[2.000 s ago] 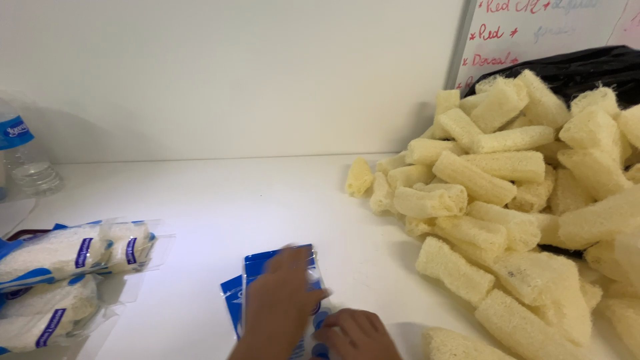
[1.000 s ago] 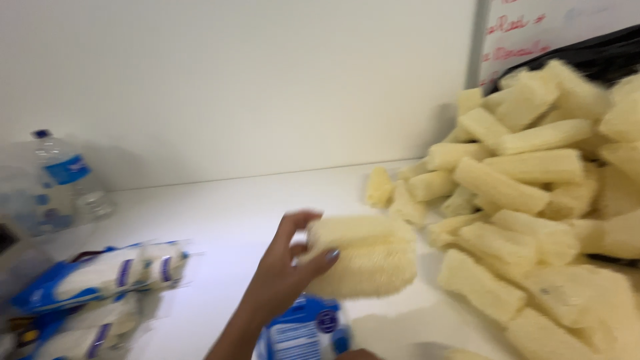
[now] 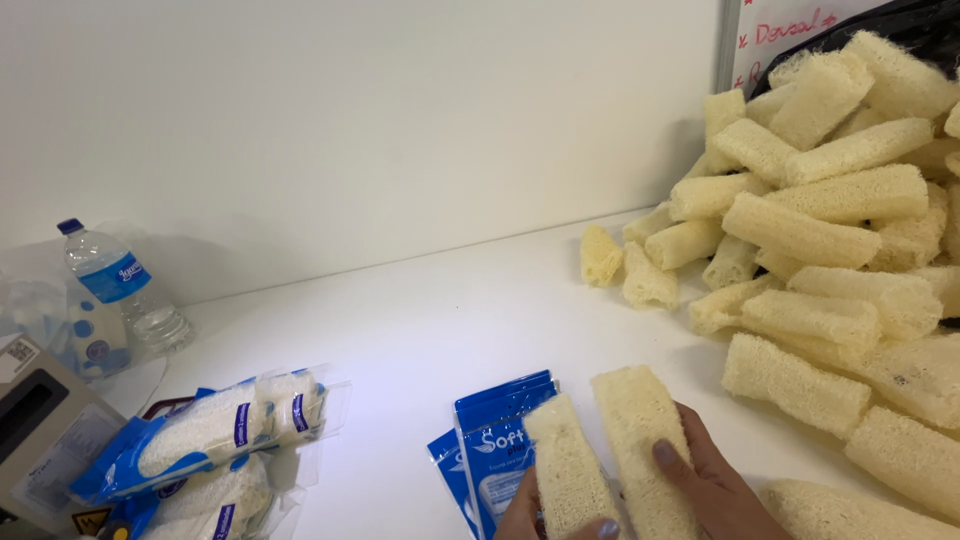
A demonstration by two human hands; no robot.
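Note:
My left hand (image 3: 525,510) grips a pale loofah piece (image 3: 566,465) low in the view, its thumb across the lower end. Beside it, my right hand (image 3: 712,480) holds a second loofah piece (image 3: 641,442) upright, thumb on its front. A narrow gap separates the two pieces at the top. Blue printed plastic bags (image 3: 502,397) lie flat on the white table behind my left hand, partly covered by the left loofah. To the right spreads a large heap of loofah pieces (image 3: 802,229).
Filled loofah packages (image 3: 202,435) are stacked at the left, near a grey machine (image 3: 52,435) with a warning label. A water bottle (image 3: 116,277) stands by the wall. A black plastic bag (image 3: 892,22) lies behind the heap, beside a whiteboard (image 3: 780,30) bearing writing.
One second ago a hand held up a loofah above the blue bags; now each hand holds one, lower in the view. Two seconds ago both hands were at the bags.

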